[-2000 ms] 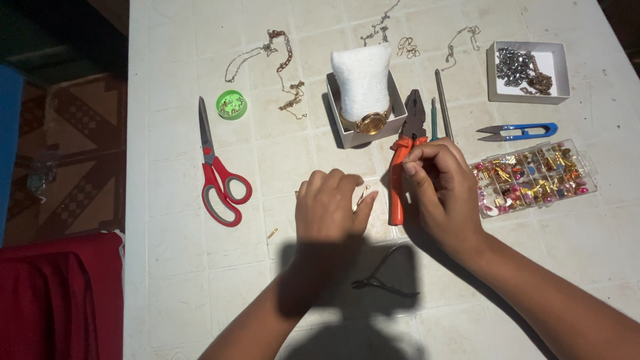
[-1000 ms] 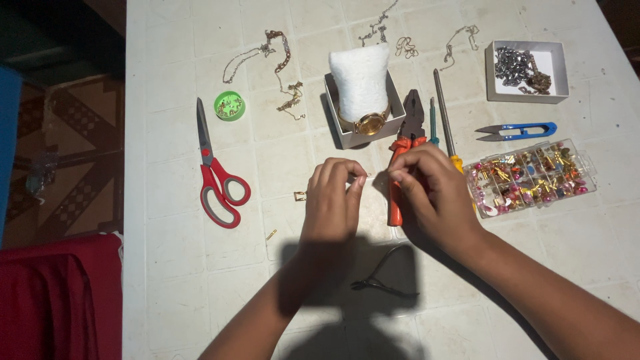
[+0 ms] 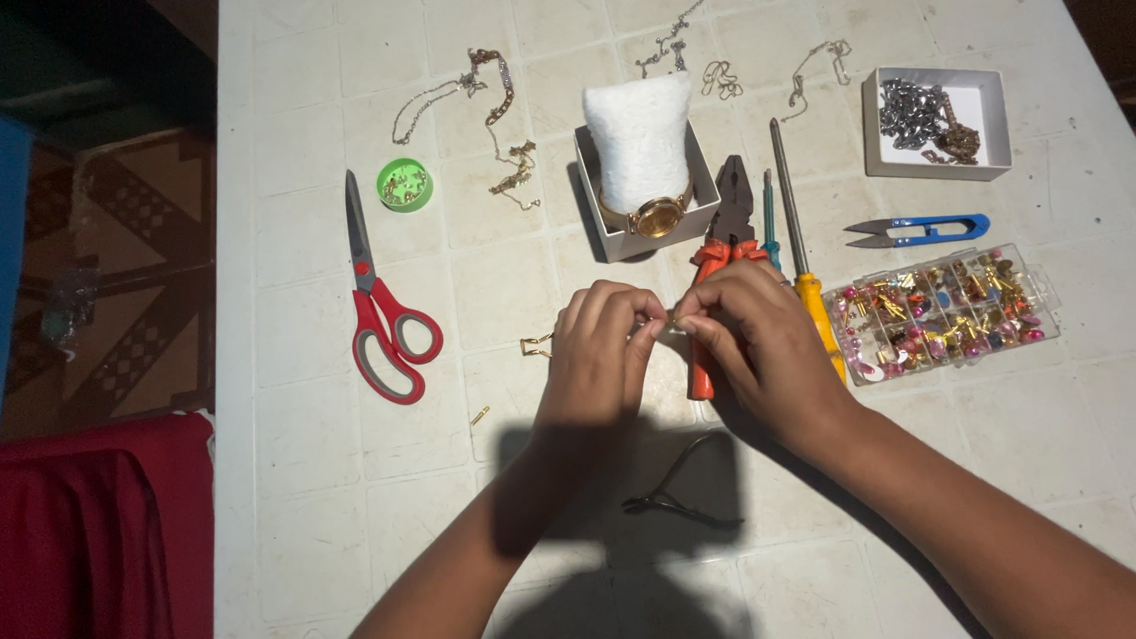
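My left hand [image 3: 599, 351] and my right hand [image 3: 759, 337] meet fingertip to fingertip above the table, both pinching a tiny gold-coloured piece [image 3: 674, 317], mostly hidden by the fingers. Gold-coloured links [image 3: 537, 345] stick out at the left side of my left hand. Under my right hand lie combination pliers [image 3: 733, 200] with orange handles. Beyond the hands, a wristwatch [image 3: 658, 216] is wrapped round a white cushion [image 3: 637, 133] in an open box [image 3: 612, 244]. Small dark nippers [image 3: 679, 503] rest in the shadow nearer to me.
Red-handled scissors [image 3: 386, 342], a green lid [image 3: 405, 185] of small pieces and chains [image 3: 499, 102] lie left and behind. At right are screwdrivers [image 3: 808, 293], blue thread snips [image 3: 941, 229], a compartment box of beads [image 3: 945, 311] and a box of chains [image 3: 936, 167]. A gold piece [image 3: 480, 414] lies near the scissors.
My hands, apart two seconds ago, have come together at the fingertips. The yellow screwdriver handle, hidden by my right hand in the earliest frame, now shows.
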